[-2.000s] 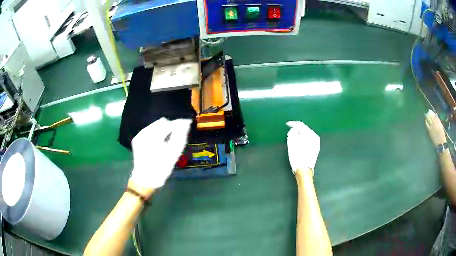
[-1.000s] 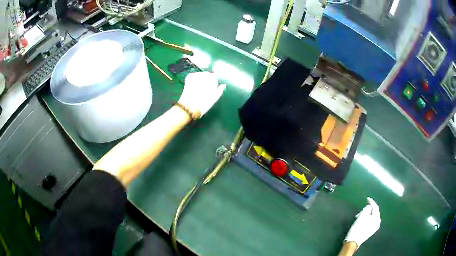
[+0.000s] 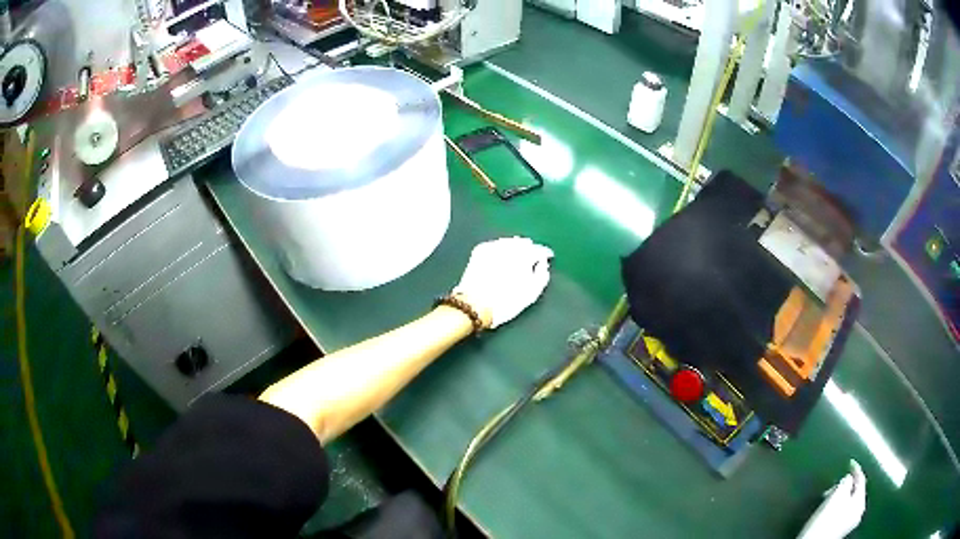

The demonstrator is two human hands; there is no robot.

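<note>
A black phone frame [image 3: 481,138], open in the middle, lies flat on the green bench beside an orange-brown stick. My left hand [image 3: 505,282], in a white glove, is nearer to me than the frame and apart from it. Its fingers are curled; no held thing shows, but the palm side is hidden. My right hand [image 3: 839,511], also gloved, is cut off by the bottom edge at the right, with fingertips apart and nothing visible in it. The bench press has a red button [image 3: 687,384], an orange fixture block [image 3: 805,335] and a black cloth [image 3: 703,263].
A large white roll [image 3: 358,226] stands on the bench [image 3: 526,453] left of my left hand. A yellowish cable bundle [image 3: 505,413] runs from the press to the front edge. A white bottle [image 3: 647,103] is at the back. A grey cabinet [image 3: 174,290] with a keyboard [image 3: 221,126] is at left.
My view has swung left. My left hand has drawn back from beside the phone frame, which now shows fully on the bench. My right hand is now partly out of the picture.
</note>
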